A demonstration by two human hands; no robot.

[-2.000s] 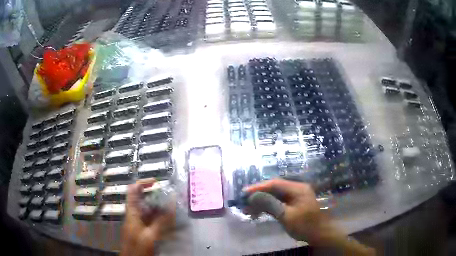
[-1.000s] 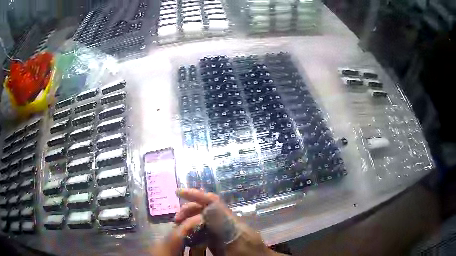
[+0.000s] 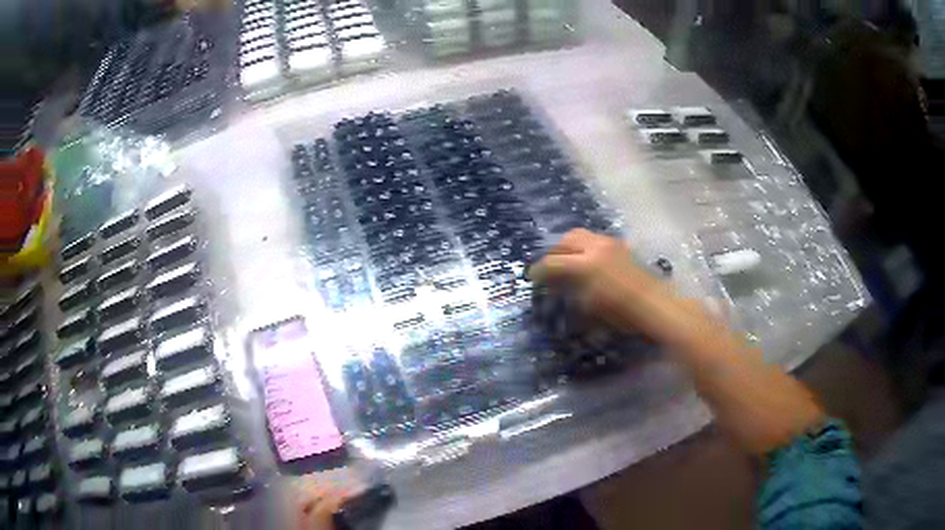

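My left hand (image 3: 319,504) is at the bottom edge, mostly cut off by it. Its fingertips hold a small dark block (image 3: 366,506), seen in front of the tray of black parts. My right hand (image 3: 593,267) reaches across the right part of the clear blister tray of black parts (image 3: 385,188). Its fingertips are close together and low over the dark rows. A dark spot shows at the fingertips, but I cannot tell whether they grip a part.
A lit smartphone (image 3: 297,395) lies left of the black-parts tray. Trays of white battery units (image 3: 189,383) lie at left and far back. A sparsely filled clear tray (image 3: 772,212) is at right. A yellow bin (image 3: 39,243) with red material is cut off at left. A person (image 3: 881,155) is beyond the right edge.
My right hand has moved from near my left hand, up and right over the black parts. My left hand is lower and shows a dark block. The view has shifted right.
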